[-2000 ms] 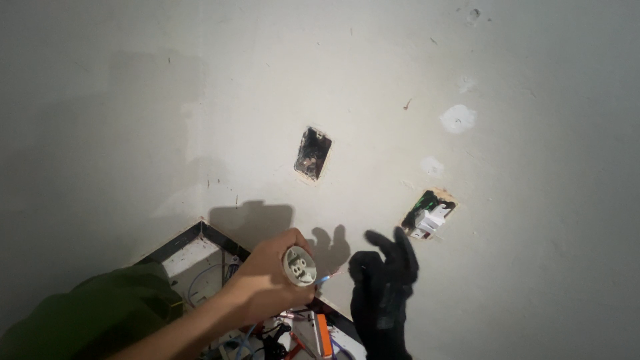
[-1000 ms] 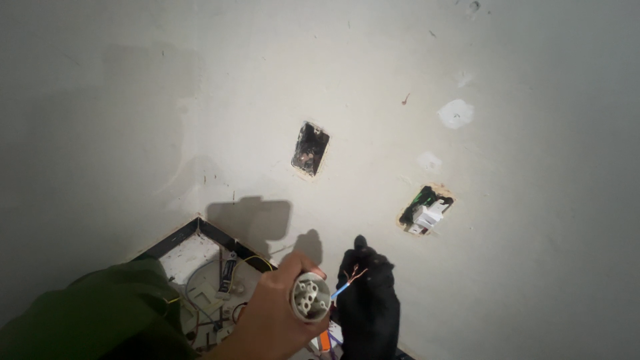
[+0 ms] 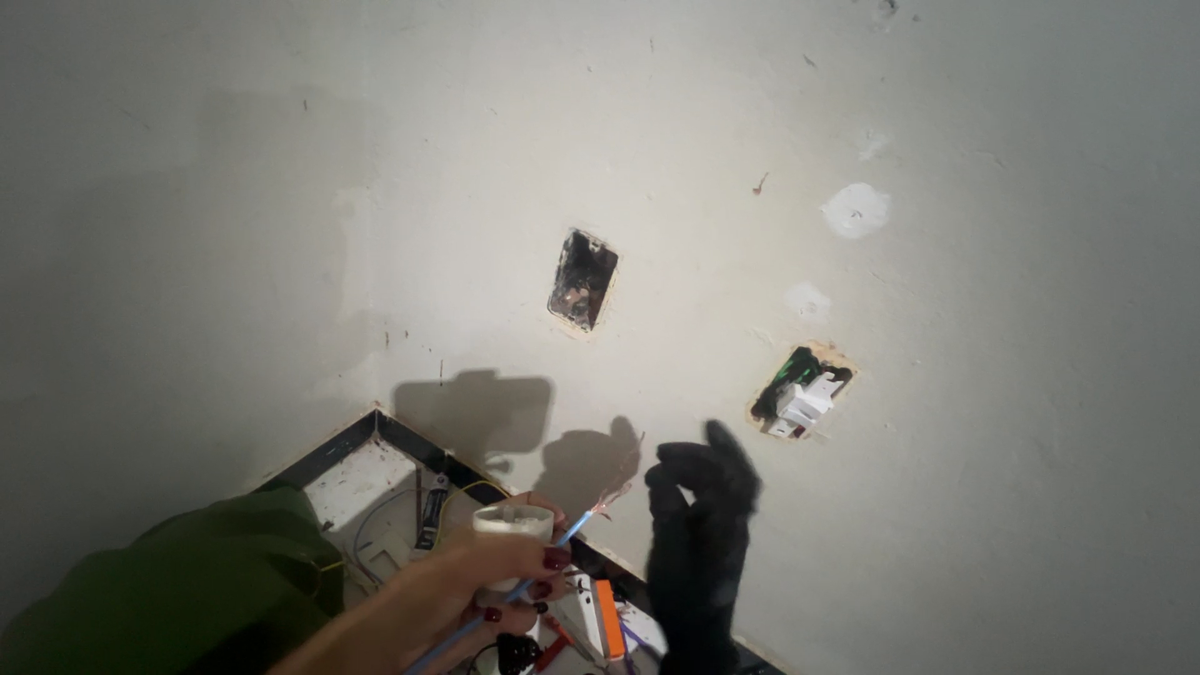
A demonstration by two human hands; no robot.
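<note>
My bare left hand, its sleeve green, is closed around a white round plastic socket fitting and a light blue insulated wire. Frayed bare copper strands spread from the wire's upper end. Right of them my right hand, in a black glove, is raised with thumb and fingers curved apart and nothing between them. The inside of the fitting is mostly hidden at this angle.
The pale wall has an open recessed box and another holding a loose white switch or socket module. Below, past the black skirting, lie an orange and white object, a black and white tube-like item and several wires.
The fitting's opening, facing the camera before, is now tilted away. My right hand, by the copper strands one second ago, has moved off to the right and its fingers have spread.
</note>
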